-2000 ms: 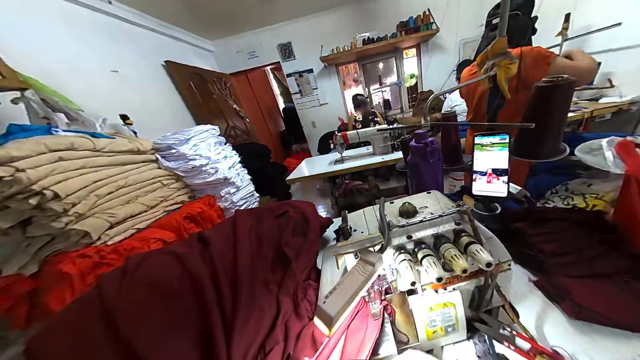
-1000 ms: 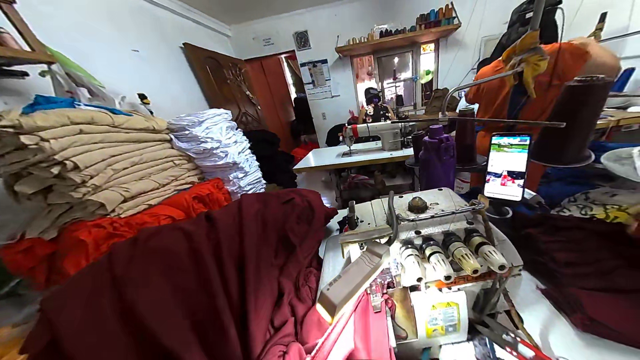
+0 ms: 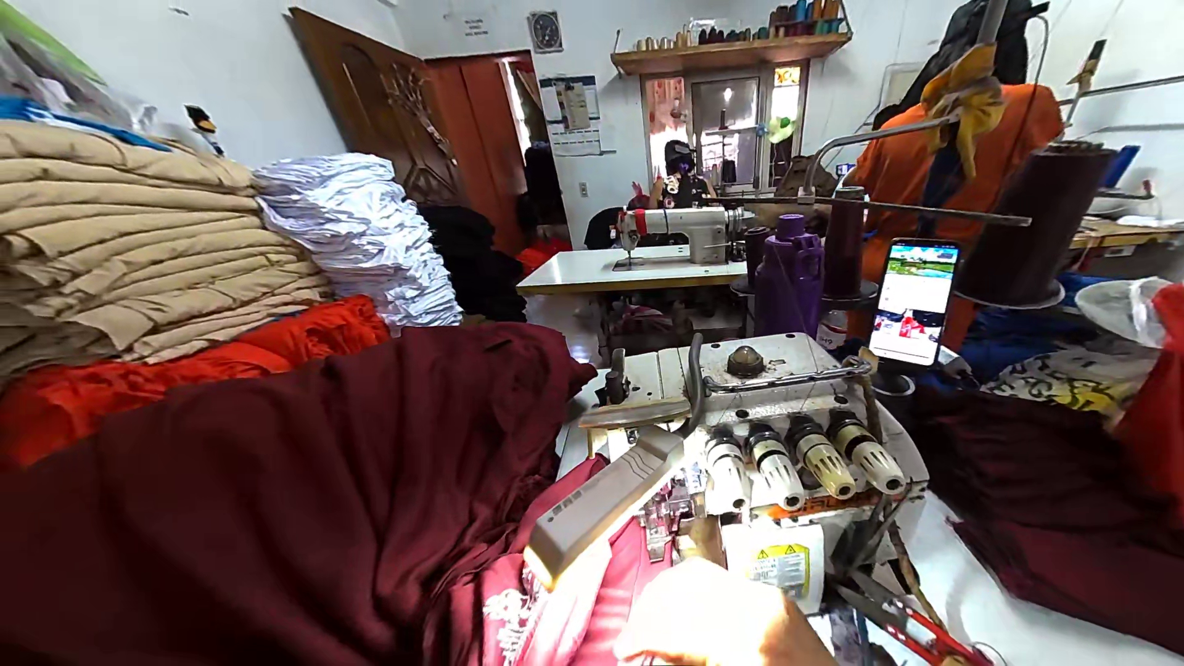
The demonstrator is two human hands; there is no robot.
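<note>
My right hand point(image 3: 726, 615) is at the bottom edge, washed out by bright light, on or beside the pink-red fabric point(image 3: 624, 592) in front of an overlock sewing machine point(image 3: 768, 398). Its fingertips are too blurred to show whether they pinch the cloth. My left hand is out of view. A long lamp point(image 3: 606, 499) lights the needle area beside the clear presser foot point(image 3: 659, 523). White embroidery shows on the fabric near the lamp. Dark maroon cloth point(image 3: 305, 490) lies heaped left of the machine.
Beige folded cloth point(image 3: 139, 240) and a white stack point(image 3: 361, 231) stand left. Red-handled scissors point(image 3: 911, 624) lie right of the machine. A phone point(image 3: 914, 301), purple bottle point(image 3: 789, 277) and thread cones point(image 3: 1036, 222) stand behind. Other people are in the background.
My right hand has come into view at the bottom edge, near the presser foot; neither earlier frame shows it. The person in orange at the right has shifted posture.
</note>
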